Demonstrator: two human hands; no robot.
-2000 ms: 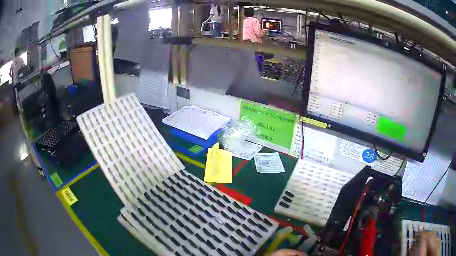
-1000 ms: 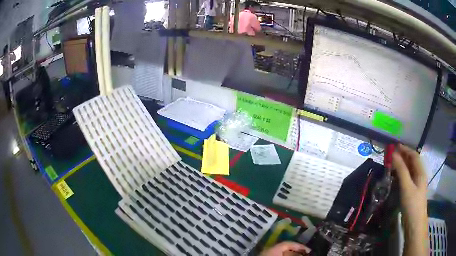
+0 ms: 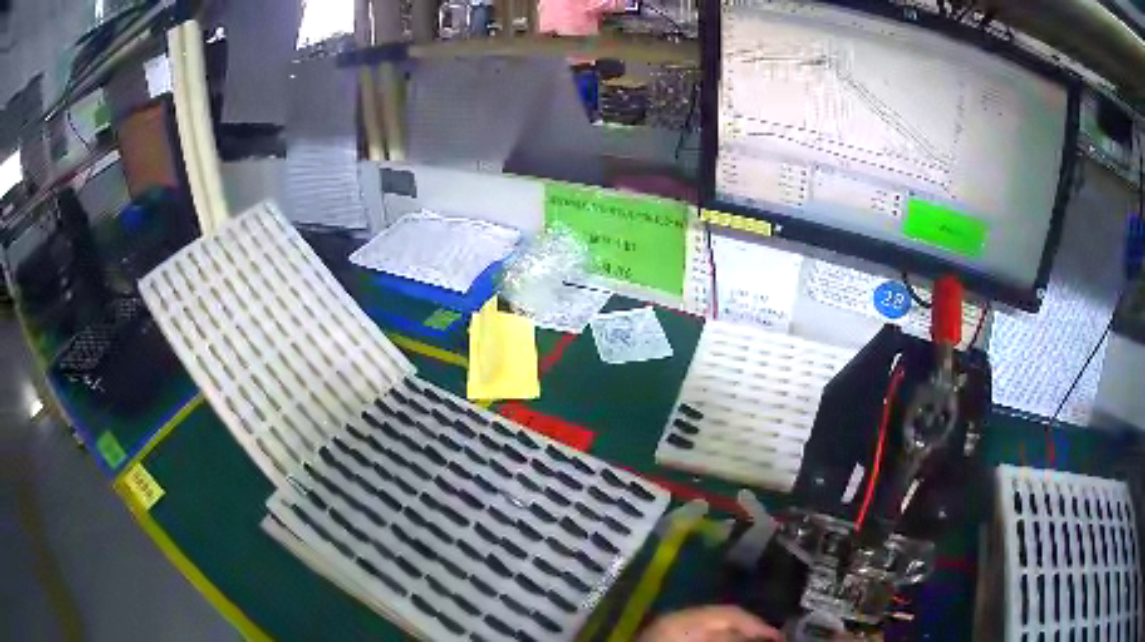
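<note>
The black test fixture stands at the lower right, with silver metalwork at its front. Its red clamp handle points up, with no hand on it. My left hand is at the bottom edge, mostly cut off, with its fingertips close to the left of the fixture's front. Whether it holds a part cannot be seen. My right hand is out of the picture. The left parts tray lies flat with rows of dark parts. The right tray stack also shows rows of dark parts.
A pale slotted tray leans up behind the left tray. The back tray holds a few dark parts at its left edge. A yellow note, plastic bag and blue tray lie behind. The monitor shows curves and a green block.
My right hand went from the right tray to the red handle and has now left the picture. The handle went from lowered to upright. Curves appeared on the monitor. The view has shifted.
</note>
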